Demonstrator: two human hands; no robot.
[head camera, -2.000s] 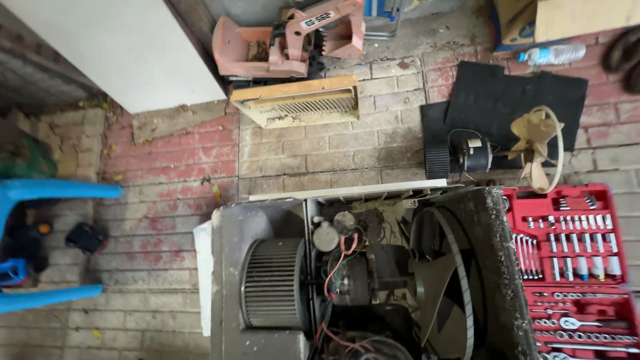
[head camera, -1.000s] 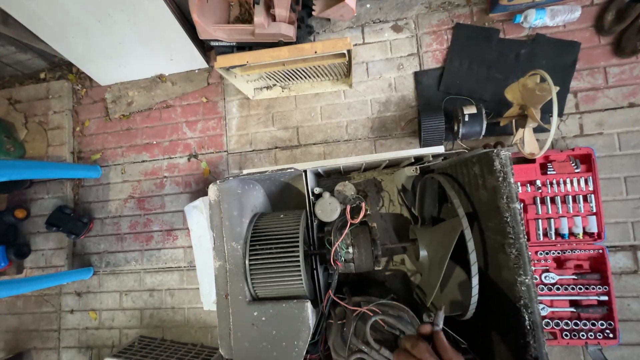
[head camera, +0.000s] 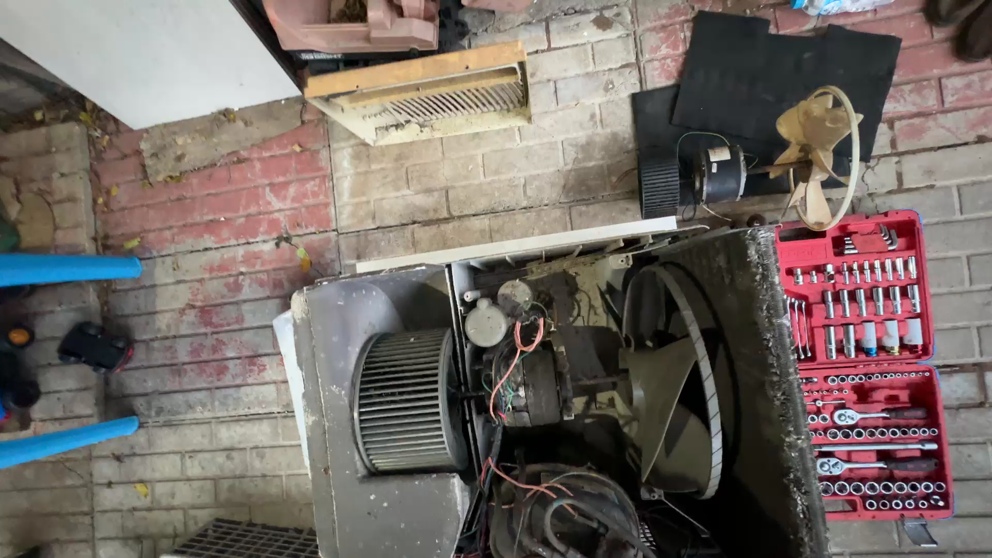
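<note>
Neither of my hands shows in the head view now. An opened window air conditioner (head camera: 395, 511) fills the lower middle, its cover off. Inside it are a squirrel-cage blower wheel (head camera: 407, 401) at the left, an electric motor (head camera: 535, 384) with loose orange wires in the centre, and a ringed fan (head camera: 670, 411) at the right. Below the motor lie coiled tubes and wires (head camera: 573, 511). Two round metal cans (head camera: 487, 322) sit above the motor. Beside the casing's right wall lies an open red socket set (head camera: 926, 372) with ratchets and sockets.
A second motor (head camera: 719, 173) with a black blower wheel (head camera: 659, 184) and a yellowed fan (head camera: 814, 136) lies by black sheets (head camera: 775, 77). A wood-edged grille frame (head camera: 418, 93) stands behind. Blue plastic legs (head camera: 70, 269), a toy car (head camera: 94, 346) and a dark grille (head camera: 244, 540) are at left.
A hand holding a small metal object at the casing's lower right one second ago is out of view now.
</note>
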